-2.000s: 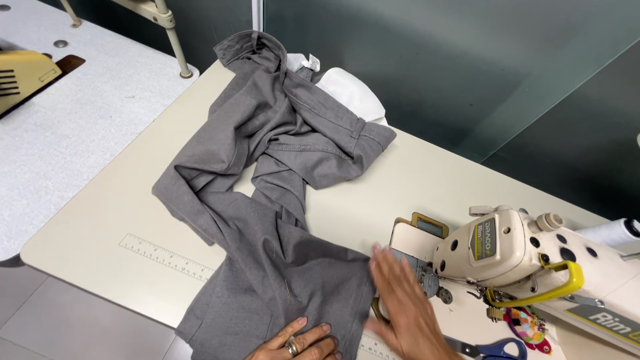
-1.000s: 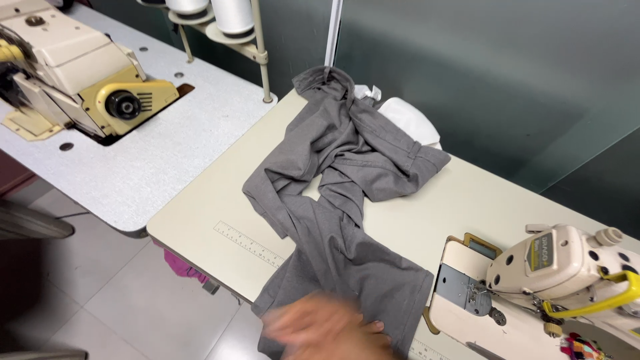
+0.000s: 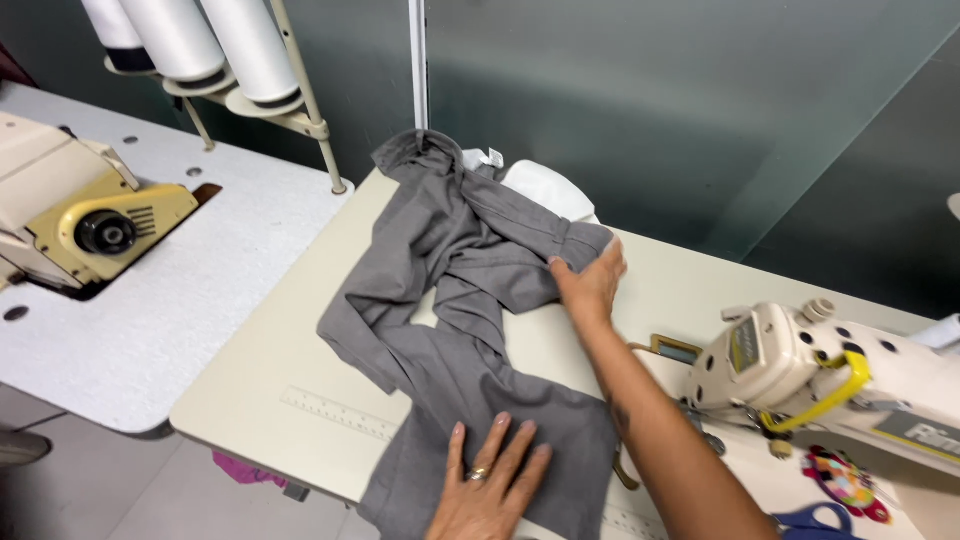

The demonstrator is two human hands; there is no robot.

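Observation:
Grey cloth trousers [image 3: 480,375] lie rumpled across the cream sewing table, the waistband toward the back and a leg at the front edge. My left hand [image 3: 495,472], with a ring on one finger, rests flat on the near leg, fingers spread. Farther back, my right hand [image 3: 592,285] grips the waistband at its right end, thumb on top and fingers over the far side. White fabric [image 3: 551,191] and a small label show behind the waistband. To the right of my right forearm stands an industrial sewing machine [image 3: 780,360] with a yellow guard.
Blue-handled scissors [image 3: 817,519] and a multicoloured round item [image 3: 844,480] lie below the machine head. A ruler scale [image 3: 337,412] marks the table at left. Another machine [image 3: 97,217] and white thread cones [image 3: 251,52] stand on the left table. A glass partition [image 3: 637,112] runs behind.
My right hand has moved from the near part of the trousers, beside the machine, back to the waistband. My left hand is still on the near leg. The view has shifted left.

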